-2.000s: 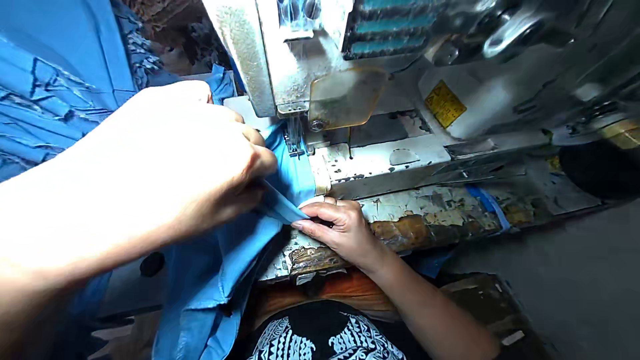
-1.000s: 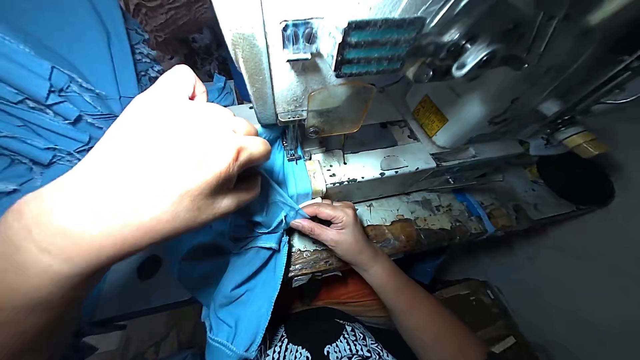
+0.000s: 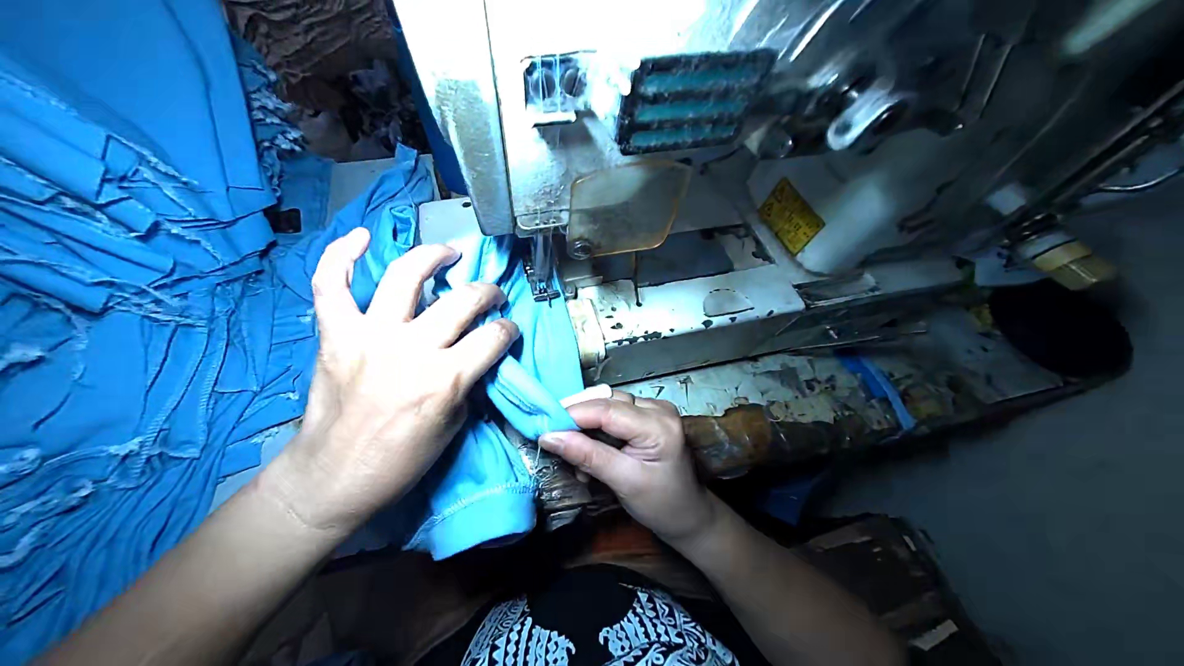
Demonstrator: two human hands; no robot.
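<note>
Blue knit fabric [image 3: 546, 351] lies under the presser foot [image 3: 544, 282] of an industrial sewing machine [image 3: 703, 305] and hangs over the table's front edge, where a hemmed end [image 3: 481, 518] shows. My left hand [image 3: 398, 370] rests spread on the fabric left of the needle area, its fingertips on a fold; whether they pinch it is hard to see. Between thumb and index finger, my right hand [image 3: 638, 449] pinches a fold of the same fabric just in front of the machine bed. A small white piece shows at its fingers.
A large heap of blue garment pieces [image 3: 139, 259] covers the left side. Brownish fabric [image 3: 314, 37] lies behind it. The machine head rises close above the hands, with a clear plastic guard [image 3: 629, 208] beside the needle. The worn table edge [image 3: 731, 439] runs to the right.
My left hand has come down from a raised, curled pose and now lies spread on the fabric. The hanging fabric has shifted, showing a hemmed end. My right hand still pinches the fold.
</note>
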